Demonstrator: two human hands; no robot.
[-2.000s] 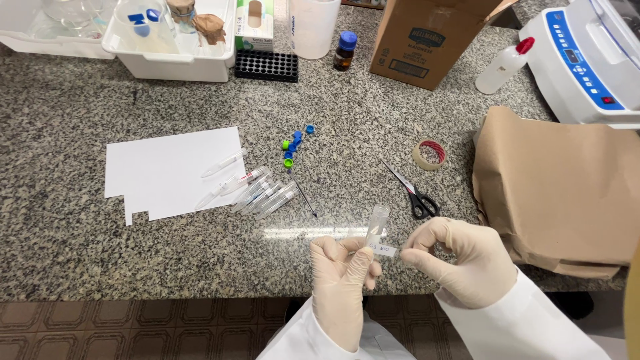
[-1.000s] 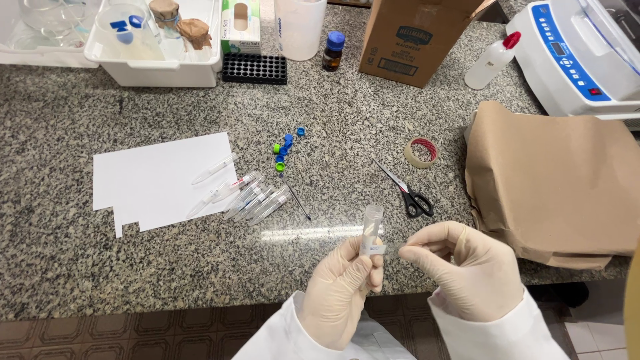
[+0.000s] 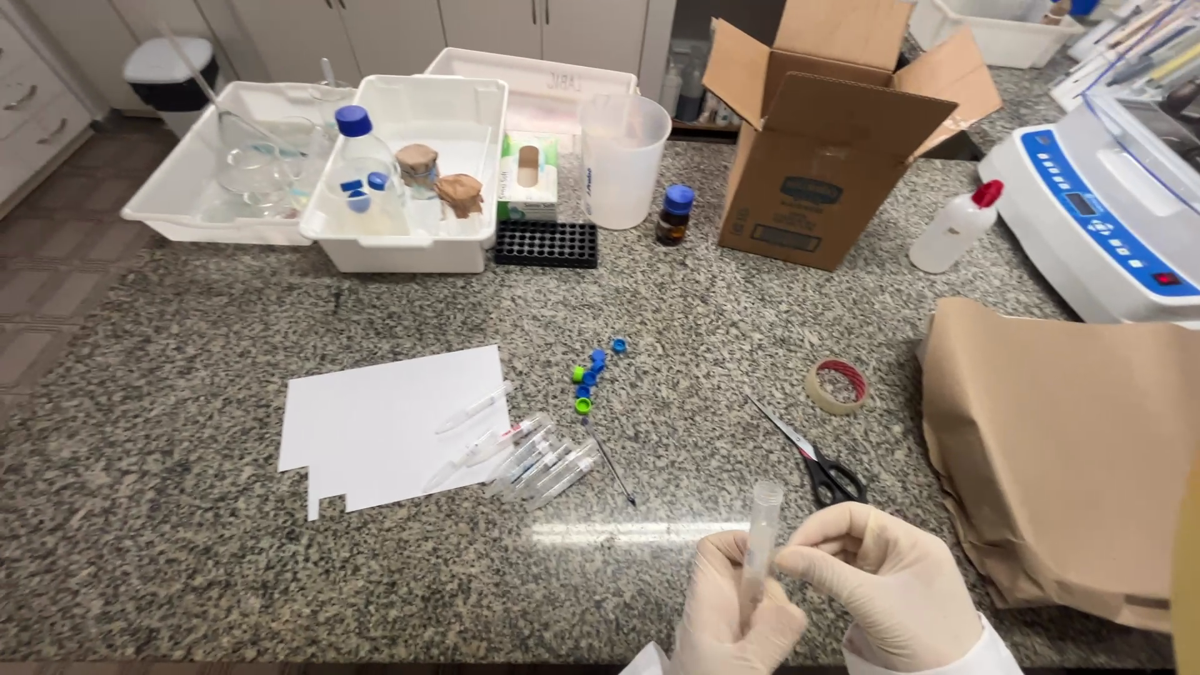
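Observation:
My gloved left hand (image 3: 736,609) grips a clear plastic centrifuge tube (image 3: 764,530), uncapped and upright. The thumb and forefinger of my gloved right hand (image 3: 881,581) touch the tube's right side; whether they pinch anything is hidden. Black-handled scissors (image 3: 825,469) lie just beyond my right hand, below a roll of clear tape (image 3: 837,386). Several clear conical tubes (image 3: 544,464) lie together at the lower right corner of a cut white paper sheet (image 3: 384,431). Blue and green caps (image 3: 589,378) and a thin metal tool (image 3: 611,464) are beside them.
A brown paper bundle (image 3: 1069,459) lies at the right, below a white and blue device (image 3: 1097,216) and a squeeze bottle (image 3: 952,232). Along the back stand a cardboard box (image 3: 825,178), brown bottle (image 3: 674,216), plastic beaker (image 3: 623,169), black rack (image 3: 546,246) and white trays (image 3: 394,253).
The view has tilted up strongly. Two seconds ago a small white strip projected from the tube towards my right fingers; now it no longer sticks out. My right fingers have come against the tube.

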